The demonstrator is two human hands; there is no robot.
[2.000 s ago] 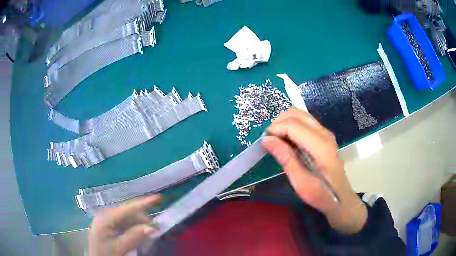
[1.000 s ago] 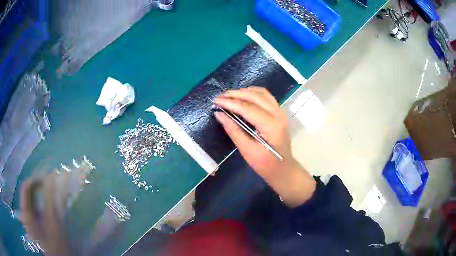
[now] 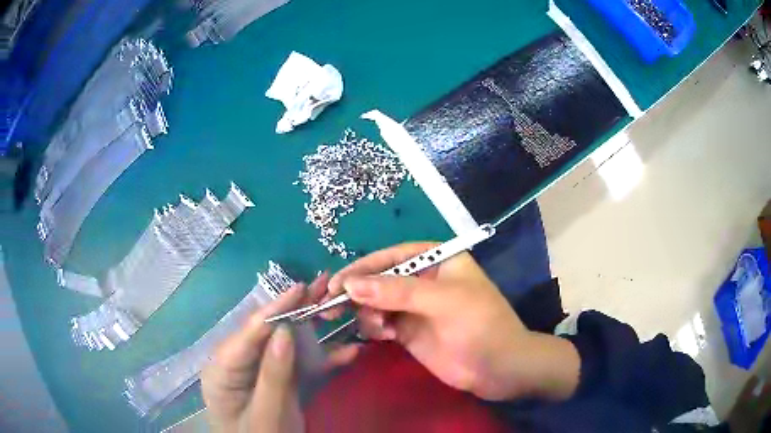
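My right hand (image 3: 456, 326) holds silver tweezers (image 3: 423, 260) with a row of round holes. Their tips point left, at the fingertips of my left hand (image 3: 262, 364). My left hand pinches a grey mesh strap (image 3: 311, 326), mostly hidden by the fingers and blurred. Whether a tiny part is in the tips cannot be told. A heap of loose small metal parts (image 3: 351, 179) lies on the green mat beyond the hands. To its right, a shiny black sheet (image 3: 465, 139) with white tape (image 3: 427, 178) at its ends bears a fan-shaped patch of tiny parts (image 3: 541, 142).
Fanned strap stacks lie at the left (image 3: 165, 254) and far left (image 3: 97, 156); another (image 3: 203, 338) is partly behind my left hand. A crumpled white tissue (image 3: 306, 89) lies beyond the heap. A blue parts bin (image 3: 651, 42) is at top right. Another blue bin (image 3: 744, 309) stands on the floor.
My right hand has moved from over the black sheet back to my left hand, bringing the tweezers to its fingertips. The view has shifted, and my left hand is nearer the middle.
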